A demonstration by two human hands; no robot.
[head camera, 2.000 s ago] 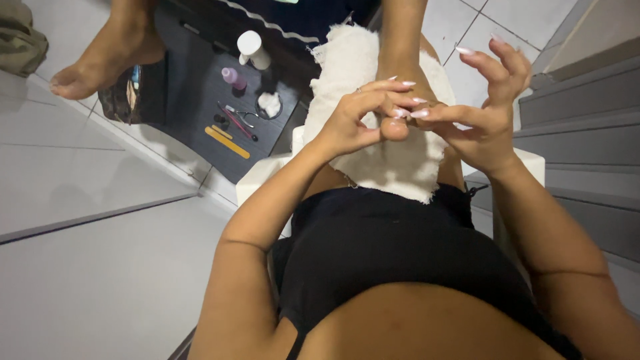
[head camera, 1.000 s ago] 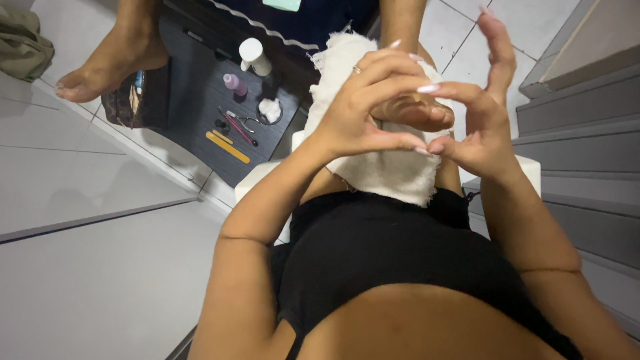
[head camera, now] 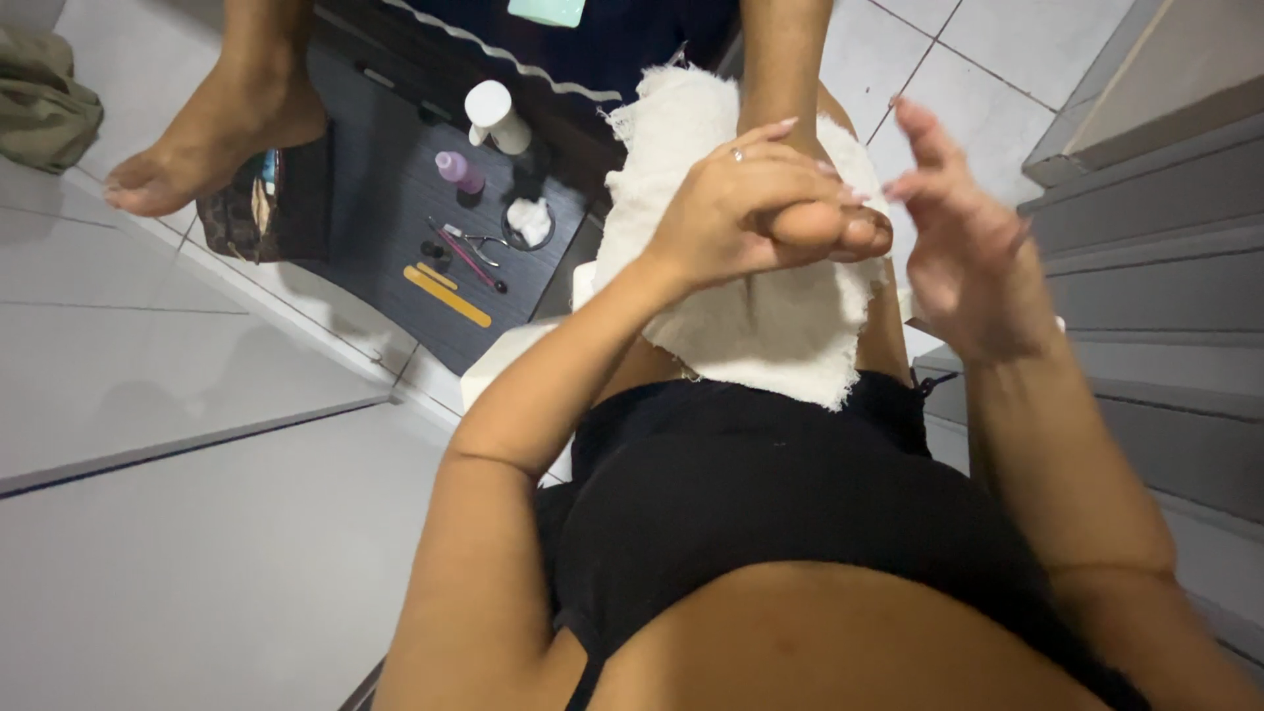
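Another person's foot (head camera: 808,225) rests over a frayed white towel (head camera: 780,346) on my lap. My left hand (head camera: 736,212), with a ring on one finger, is wrapped around the front of that foot by its toes. Just right of the toes, my right hand (head camera: 973,237) is raised with its fingers apart, slightly blurred and holding nothing. On a dark board to the left lie a metal nipper (head camera: 479,242), a thin pink tool (head camera: 469,255), two yellow nail files (head camera: 446,296), and a small dish (head camera: 530,223) of cotton.
A purple-capped bottle (head camera: 459,172) and a white bottle (head camera: 497,118) stand on the dark board (head camera: 385,227). The person's other foot (head camera: 222,138) is at the upper left, above a dark patterned bag (head camera: 267,212). Grey slatted panels (head camera: 1155,296) run along the right side.
My right hand has moved right, away from my left hand, whose fingertips it was close to. My left hand has come around the front of the foot.
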